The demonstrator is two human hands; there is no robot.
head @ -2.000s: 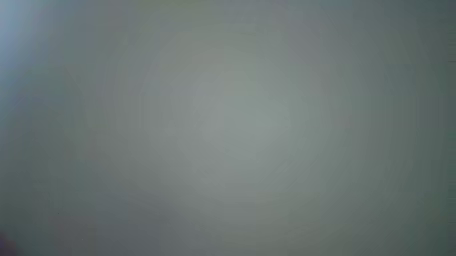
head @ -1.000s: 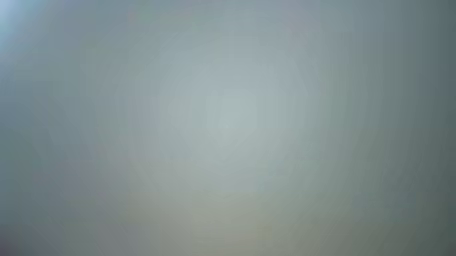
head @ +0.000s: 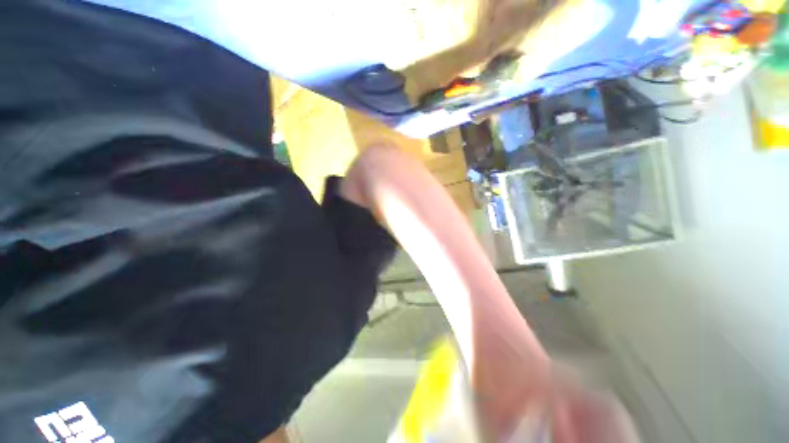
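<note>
A bare forearm (head: 450, 260) comes out of a black sleeve near the middle and runs to the bottom edge. Its hand (head: 545, 407) is blurred and cut off by the bottom edge. I cannot tell whether it is my left hand or my right hand, or whether its fingers hold anything. A blurred bright yellow thing (head: 432, 389) with a whitish part shows beside the hand. Contact between them is unclear. No second hand shows.
Black clothing (head: 173, 216) with white lettering fills the left. A blue-covered table (head: 337, 43) crosses the top, with a dark tool (head: 458, 89) with an orange spot and cords. A pale-framed crate-like thing (head: 597, 199) is at right. Multicoloured items (head: 718, 43) lie top right.
Earlier frames show only a grey-green blur. Now the table, black clothing, forearm, blurred hand and yellow thing show in a tilted view.
</note>
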